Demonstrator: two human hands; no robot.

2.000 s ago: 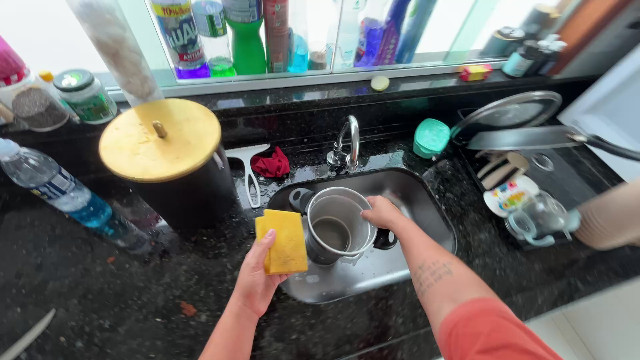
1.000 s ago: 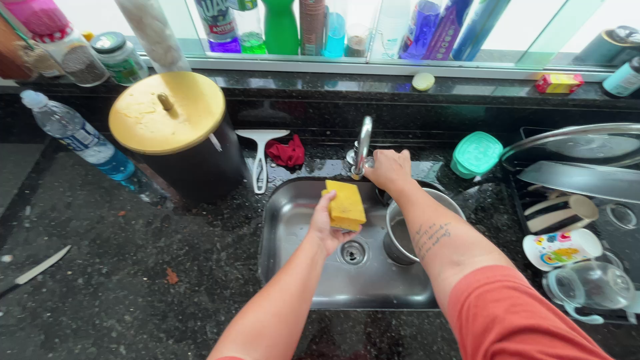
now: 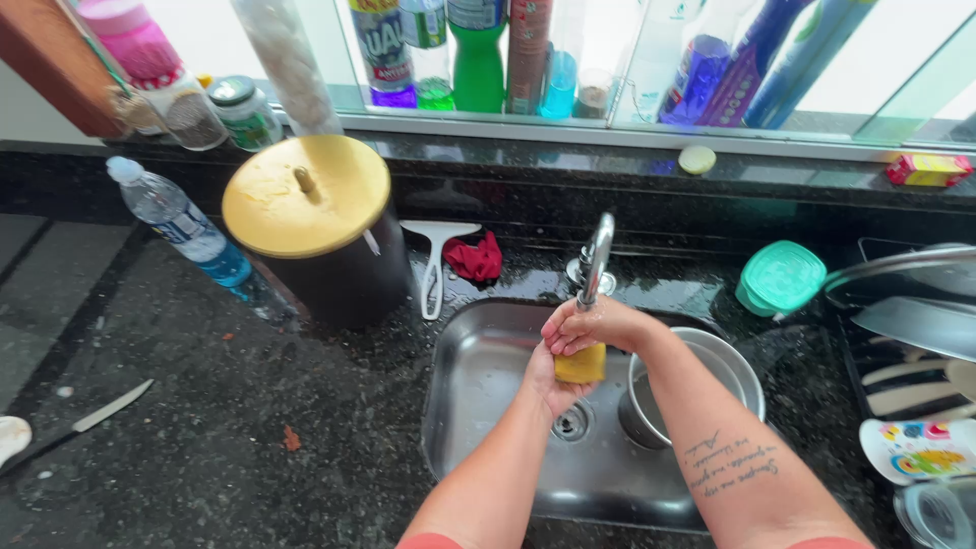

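Observation:
My left hand (image 3: 550, 381) holds a yellow sponge (image 3: 581, 364) above the drain of the stainless steel sink (image 3: 476, 366). Right beneath the faucet (image 3: 600, 252) is my right hand (image 3: 591, 324), its fingers touching my left hand's fingertips over the sponge; whether it also grips the sponge I cannot tell. A few drops show at the faucet's mouth. An aluminium pot (image 3: 644, 412) stands in the right part of the sink, partly hidden by my right forearm.
Left of the sink stand a black canister with a gold lid (image 3: 305, 198), a plastic bottle (image 3: 183, 221), a white squeegee (image 3: 433, 274) and a red cloth (image 3: 474, 257). A knife (image 3: 114, 404) lies far left. At right are a green tub (image 3: 781, 276) and a dish rack (image 3: 854, 366) with dishes.
My right hand has gone from the pot's rim to the faucet's base, then under its spout. My left hand has brought the sponge there, so both hands now meet.

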